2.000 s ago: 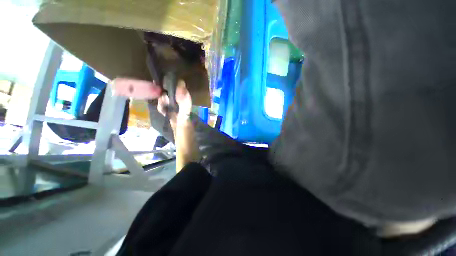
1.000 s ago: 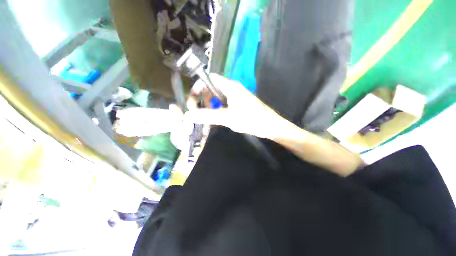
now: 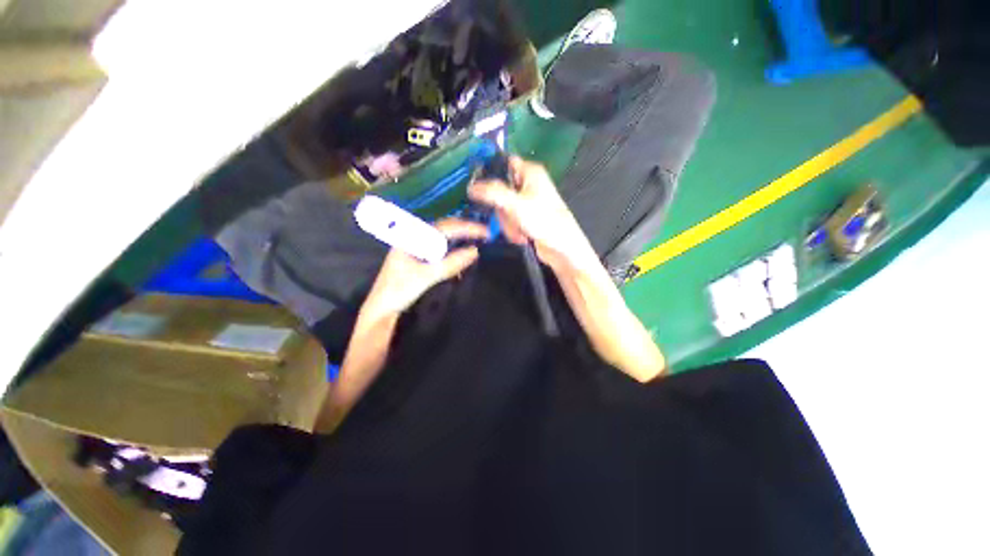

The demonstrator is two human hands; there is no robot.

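Observation:
My left hand (image 3: 418, 274) is over my lap with its fingers at the end of a pale, whitish oblong housing (image 3: 393, 226), which points up and left and shows a small mark on its face. My right hand (image 3: 530, 206) is close beside it and holds a small hammer. The hammer's silver head (image 3: 491, 123) is above the fingers and its dark handle (image 3: 540, 291) runs down past the palm. Something small and blue (image 3: 494, 225) shows between the hands. What the fingertips touch there is blurred.
A deep carton (image 3: 527, 67) of dark and pale parts is ahead. Another brown carton (image 3: 185, 391) with mixed parts is at lower left. A white bench edge crosses upper left. A yellow line (image 3: 776, 190), small carton (image 3: 858, 223) and white pieces (image 3: 754, 290) are on the green floor.
The view has swung, and both hands now appear over the lap, close together. The pale housing and the hammer are still held. The deep carton now shows ahead of the hands.

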